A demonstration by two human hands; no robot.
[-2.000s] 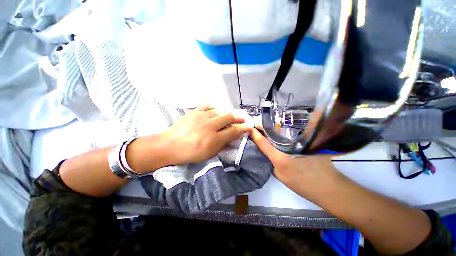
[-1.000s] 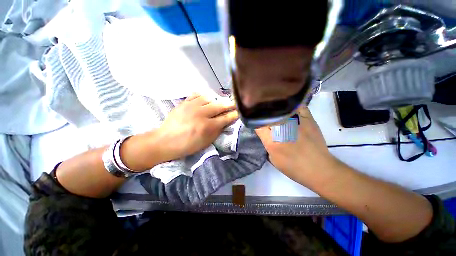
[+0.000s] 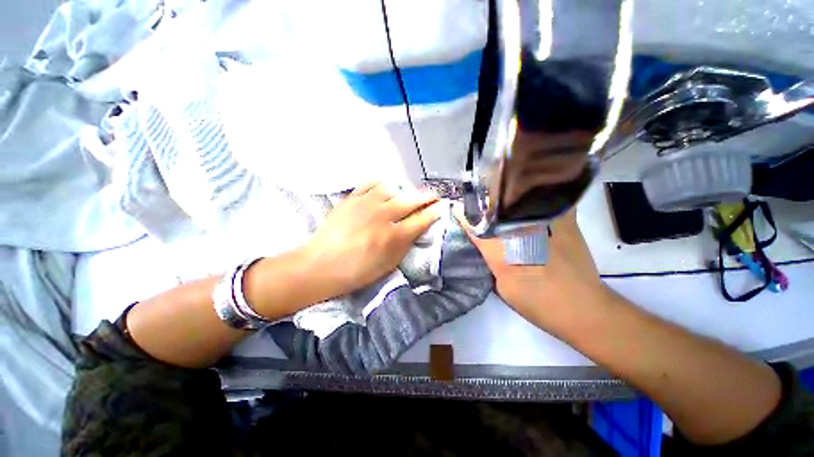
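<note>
The pale grey garment body [image 3: 201, 147] spreads left of the sewing machine [image 3: 411, 80], partly overexposed. Its dark grey waistband [image 3: 402, 323] lies gathered below my hands, with a narrow white edge. My left hand [image 3: 357, 236] lies on the cloth, fingertips pointing at the needle area. My right hand [image 3: 535, 277] is right of the waistband, fingers at the cloth's edge and partly hidden behind the shiny machine head part. The needle and presser foot are mostly hidden.
A black phone [image 3: 654, 212] lies right of the needle. Beside it are a folded yellow tape measure [image 3: 739, 232] and a black looped item [image 3: 725, 278]. A printed ruler [image 3: 500, 387] runs along the table's front edge. A blue bin [image 3: 627, 427] is below. Loose pale cloth hangs at left.
The camera view has shifted, so the machine head sits differently in the picture and the phone has come into view since the oldest frame. My hands stay at the cloth by the needle area.
</note>
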